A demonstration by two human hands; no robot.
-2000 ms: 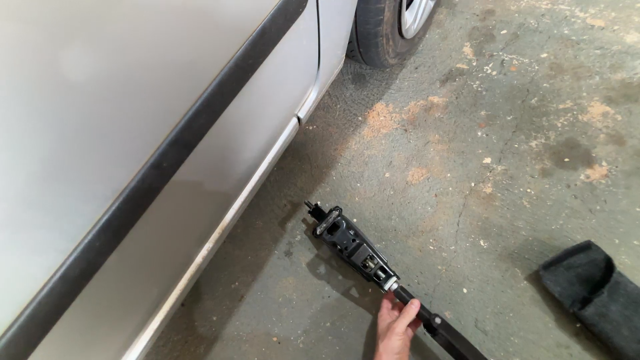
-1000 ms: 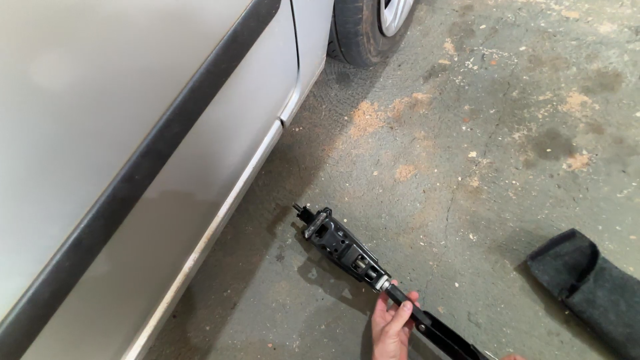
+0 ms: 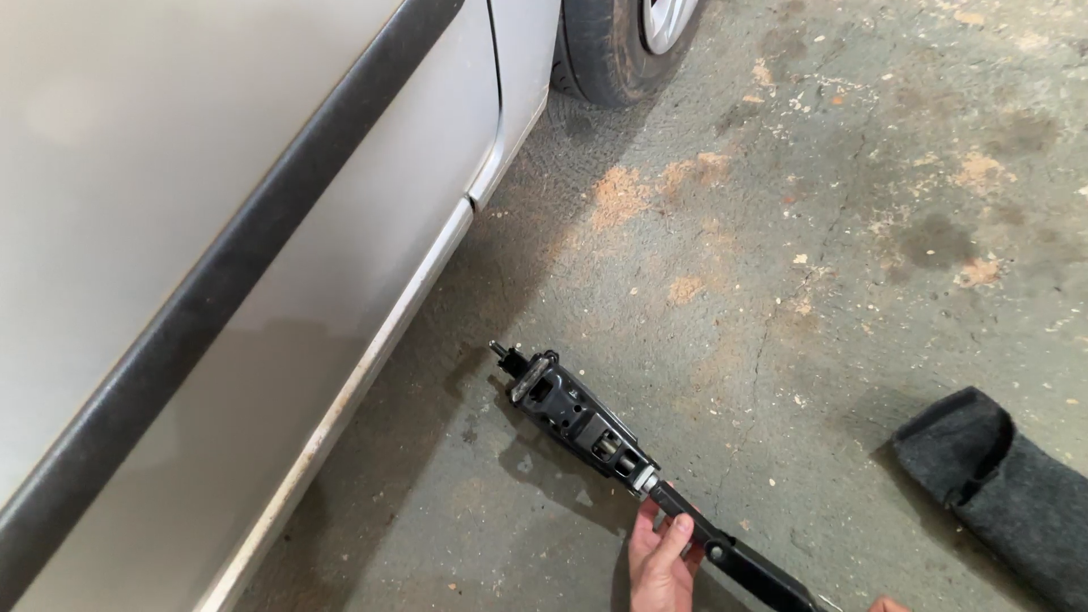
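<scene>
A folded black metal car jack [image 3: 578, 416] points up and left toward the sill of a silver car, its far end near the car but apart from it. From its near end, past a bright metal collar, runs a jointed black crank handle [image 3: 761, 574]. My left hand [image 3: 663, 557] is closed around the handle just behind the collar, thumb on top. Of my right hand [image 3: 888, 604] only a bit of finger shows at the bottom edge, beside the handle's far end; its grip is hidden.
The silver car's side [image 3: 365, 221] with its black trim strip fills the left. A tyre [image 3: 603, 59] stands at the top. On the stained concrete floor [image 3: 722, 357] at the right lies a dark grey felt-like pouch [image 3: 1033, 501], its mouth open.
A bit of my right hand has come into view at the bottom edge since the earliest frame. My left hand keeps its hold on the jack's handle.
</scene>
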